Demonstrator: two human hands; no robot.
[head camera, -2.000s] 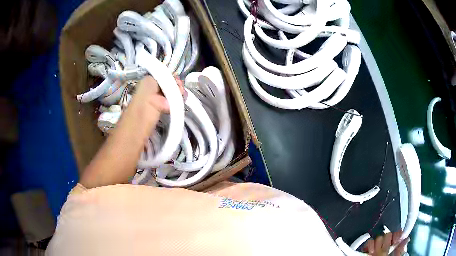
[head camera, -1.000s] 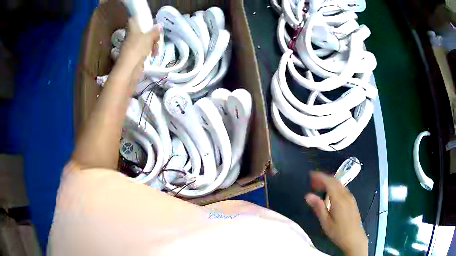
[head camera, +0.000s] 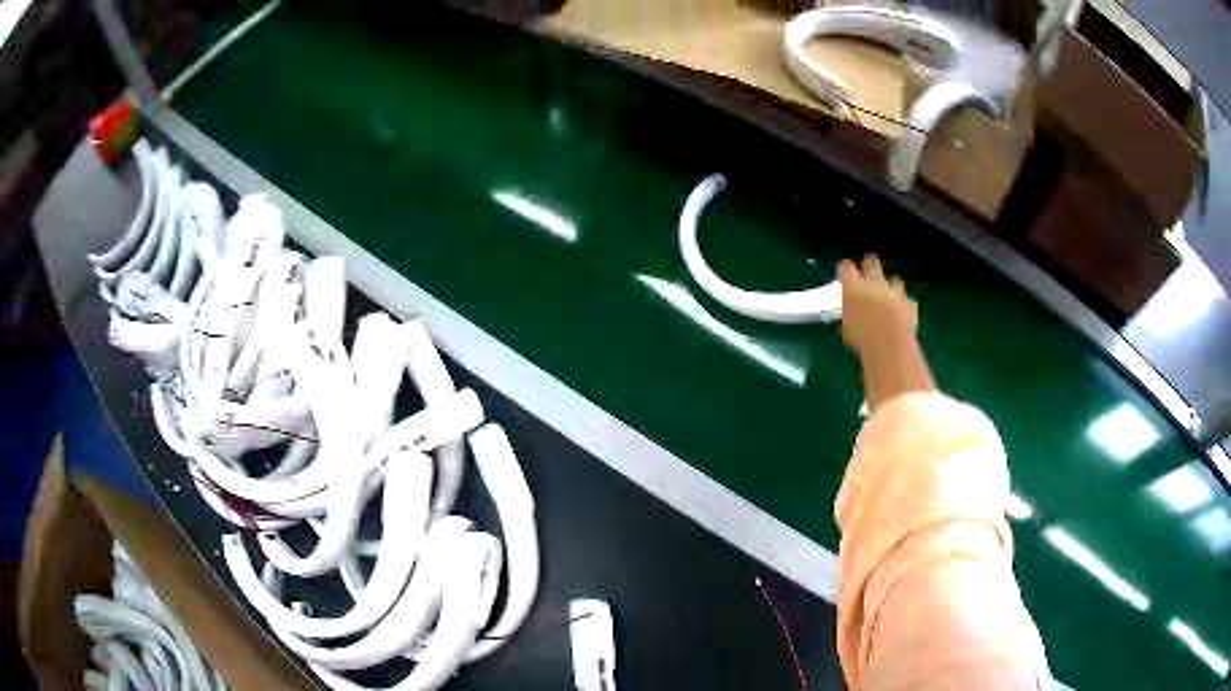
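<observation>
My right hand (head camera: 880, 321) reaches over the green conveyor belt, its sleeve coming from the bottom right. It grips one end of a white curved neck fan arm (head camera: 756, 302). The end under my fingers is hidden, and the thin free end curves up and away to the left. The arm lies on or just above the belt; I cannot tell which. My left hand is out of the picture.
A tangled pile of white arms (head camera: 392, 493) lies on the black bench (head camera: 675, 594), with a single arm (head camera: 591, 645) nearby. A pale rail (head camera: 594, 425) edges the conveyor belt (head camera: 446, 189). A cardboard box (head camera: 162, 567) with arms stands lower left. Two arms lie on a brown surface beyond the belt.
The view has swung from the box to the belt. My right hand has moved from the bench to the arm on the belt. My left hand has left the picture.
</observation>
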